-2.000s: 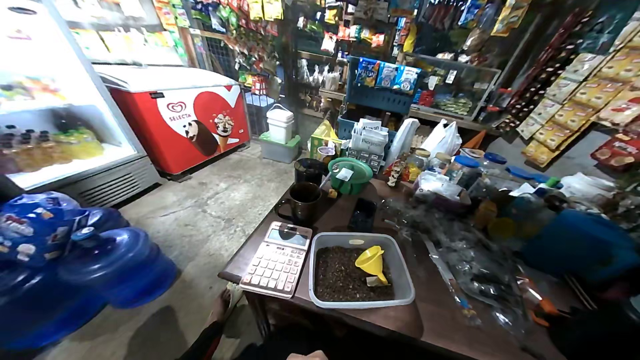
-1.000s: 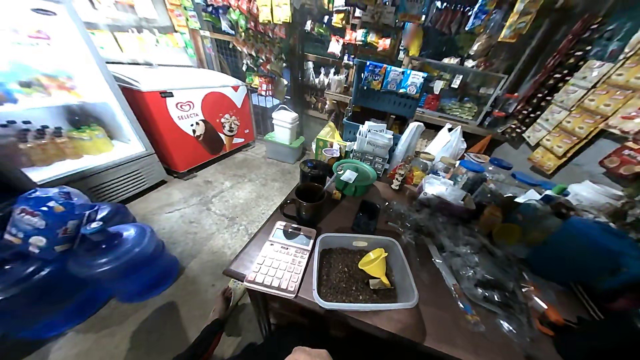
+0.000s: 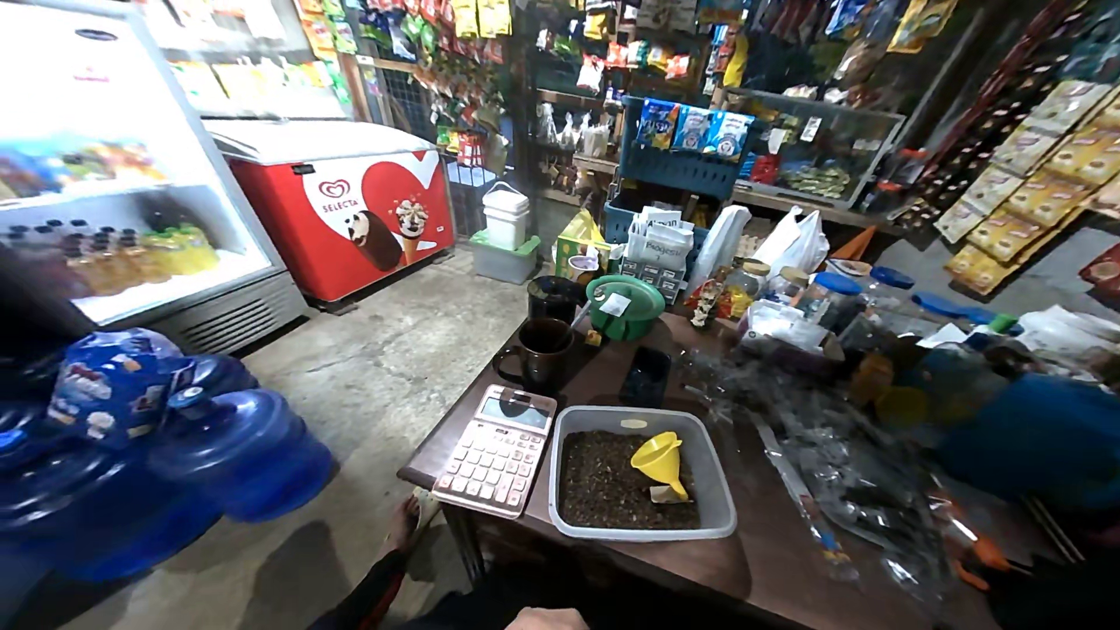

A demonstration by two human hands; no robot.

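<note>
At the bottom edge shows a small bare patch of skin (image 3: 547, 619), seemingly part of one of my hands; which hand, and whether it holds anything, cannot be told. Just beyond it on the brown table (image 3: 691, 569) stands a clear plastic tub (image 3: 713, 490) of dark, crumbly dry material (image 3: 599, 490). A yellow funnel (image 3: 658, 459) lies tilted in the tub, beside a small pale scrap (image 3: 667, 495). Left of the tub lies a pink calculator (image 3: 494, 455). Behind these are a dark mug (image 3: 544, 354), a dark phone-like slab (image 3: 646, 376) and a green plastic bowl or basket (image 3: 626, 306).
Crumpled clear plastic bags (image 3: 840, 446) and lidded jars (image 3: 827, 302) crowd the table's right side. Blue water jugs (image 3: 249, 451) stand on the floor at left, near a glass-door fridge (image 3: 236, 306) and red chest freezer (image 3: 367, 219). A sandaled foot (image 3: 411, 521) is beside the table.
</note>
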